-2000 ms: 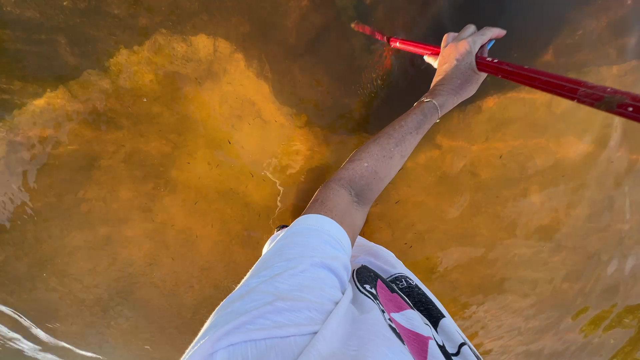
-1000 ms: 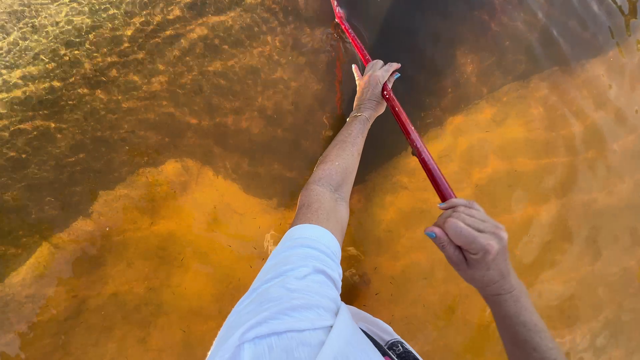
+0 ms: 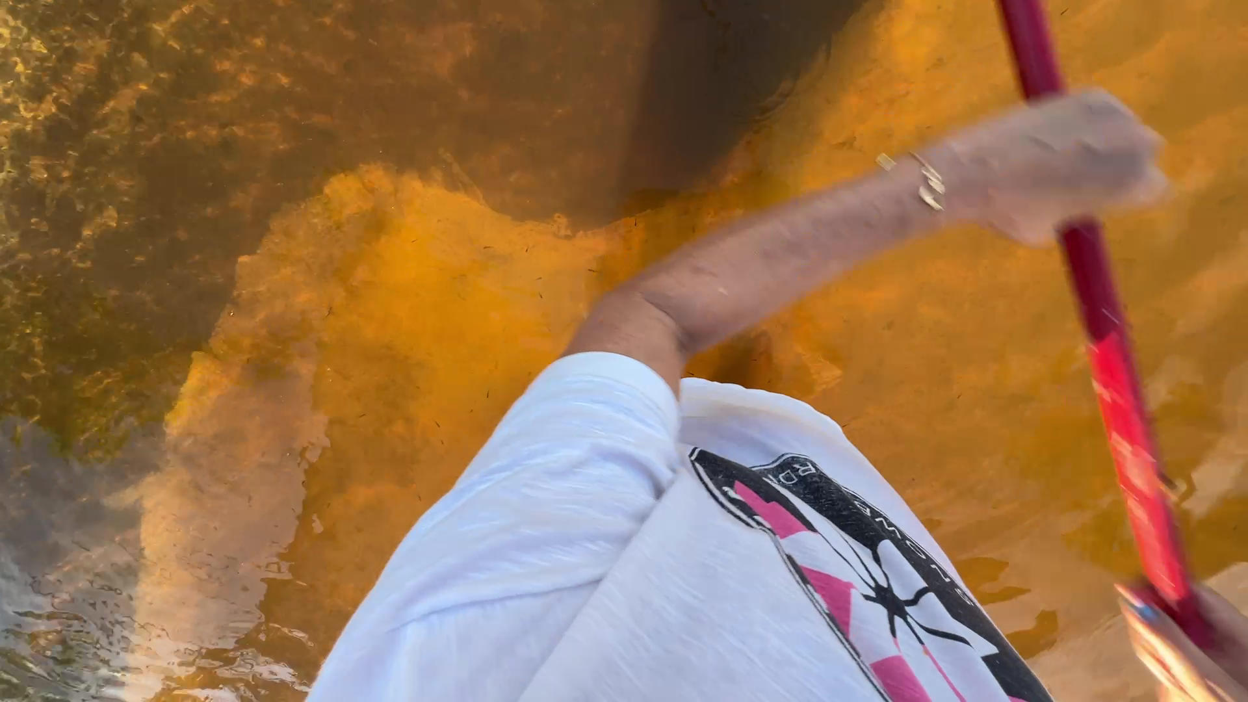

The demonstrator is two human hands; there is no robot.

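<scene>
A long red pole (image 3: 1121,390) runs down the right side, tilted, its upper end out of the frame. My left hand (image 3: 1068,166), blurred and with a bracelet at the wrist, is closed around the pole's upper part. Around its lower part, at the bottom right corner, is my right hand (image 3: 1185,639), partly cut off by the frame edge. The left arm reaches across in front of my white printed T-shirt (image 3: 585,546). Neither end of the pole shows clearly.
Shallow amber-brown water (image 3: 439,292) surrounds me, with a sandy bottom showing through. A dark shadow (image 3: 712,88) lies on it at the top centre. Ripples and glare show at the lower left.
My left hand has moved to the right and nearer to me with the pole. The right hand, beside the pole's end a second ago, is now lower at the right edge.
</scene>
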